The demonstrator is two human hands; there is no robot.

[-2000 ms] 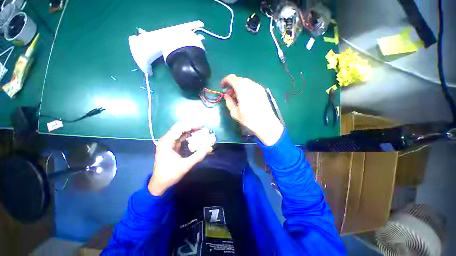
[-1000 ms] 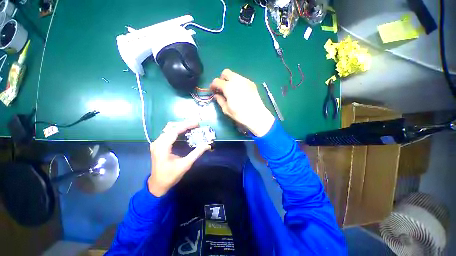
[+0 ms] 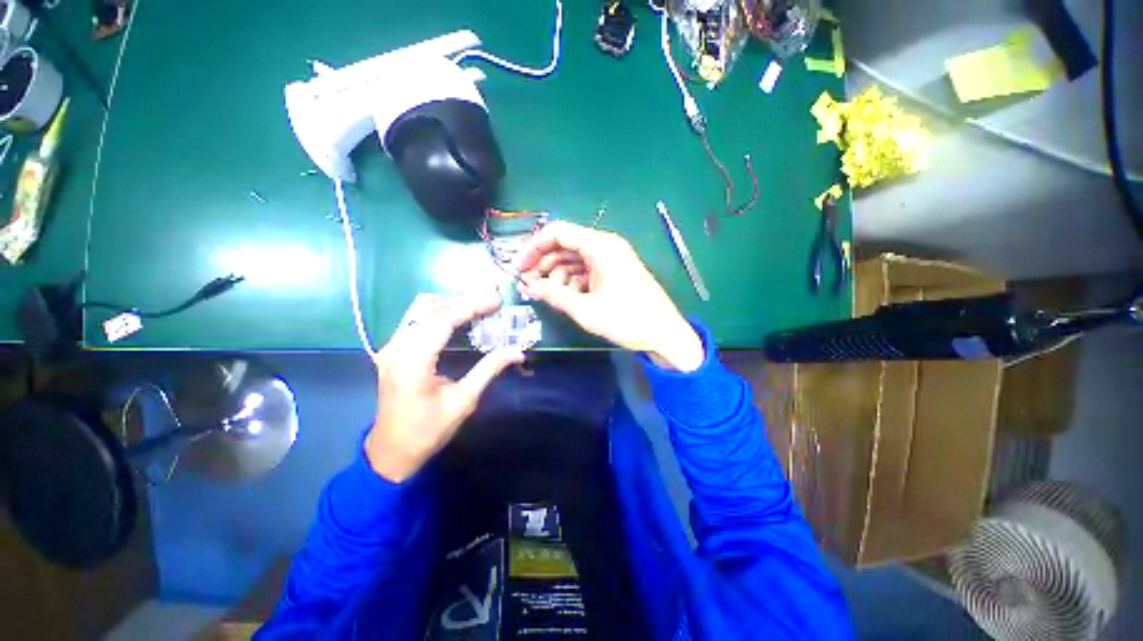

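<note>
A PTZ camera with a white body (image 3: 345, 119) and a black ball head (image 3: 448, 160) lies on the green mat. Thin red, orange and black wires (image 3: 508, 219) come out of the ball head. My left hand (image 3: 426, 376) holds a small pale circuit board (image 3: 505, 328) between thumb and fingers at the mat's front edge. My right hand (image 3: 599, 286) is just above and right of the board, fingertips pinched on the wires' end; the plug there is too small to make out.
Tweezers (image 3: 683, 251) lie right of my right hand. Side cutters (image 3: 826, 253) and crumpled yellow scraps (image 3: 881, 140) are at the right. A black cylinder (image 3: 890, 331) hangs over the right front corner. A black cable (image 3: 163, 308) lies front left. Cardboard boxes (image 3: 934, 426) and a fan (image 3: 1038, 564) are lower right.
My right hand has moved down from beside the ball head towards the board, drawing the wires' end along. The board is turned flatter in my left hand. The view has shifted slightly.
</note>
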